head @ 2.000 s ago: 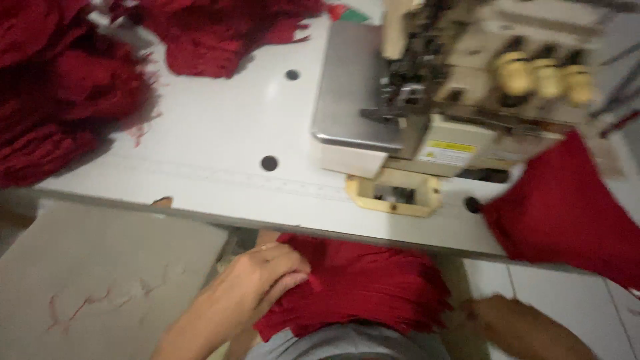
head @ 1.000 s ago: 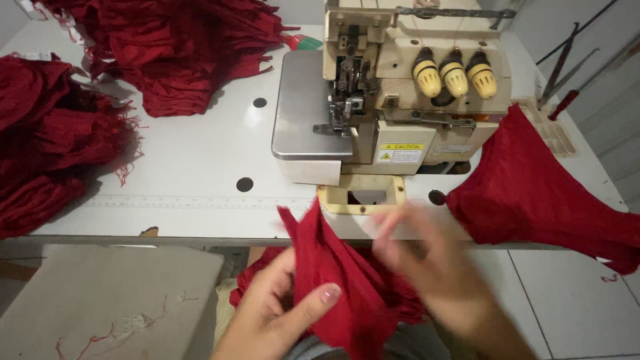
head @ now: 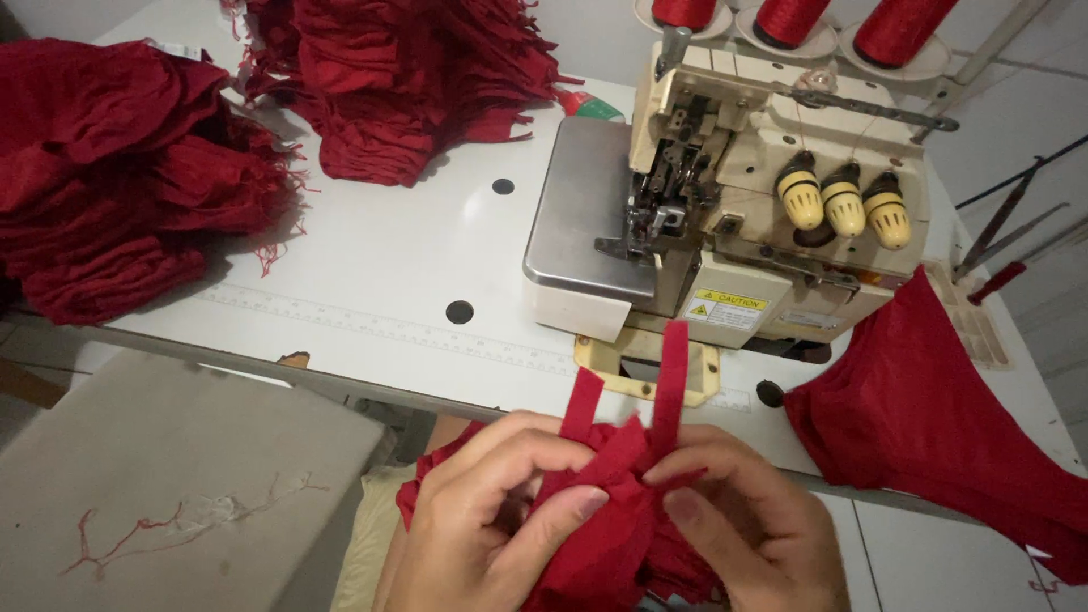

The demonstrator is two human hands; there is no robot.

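Note:
Both hands hold a red fabric piece [head: 608, 518] above the lap, in front of the table edge. My left hand [head: 510, 518] pinches its left side between thumb and fingers. On the other side, my right hand [head: 739, 518] grips the fabric with the thumb near its middle. Two narrow red strips stick up from between the hands, the right one reaching over the yellowish plate at the machine's front. More red fabric lies on the lap, partly hidden behind the hands. An overlock sewing machine [head: 765, 195] stands just beyond.
Piles of red fabric pieces [head: 119, 178] [head: 408, 76] lie on the white table [head: 382, 255] at left and back. A red garment piece [head: 926, 408] hangs over the front edge at right. Red thread cones [head: 782, 21] stand behind the machine. A grey surface with thread scraps [head: 187, 476] is at lower left.
Two seconds ago my left hand rested on the fabric in the lap and my right hand was apart. Now both hold one raised piece; my right hand has moved in to it.

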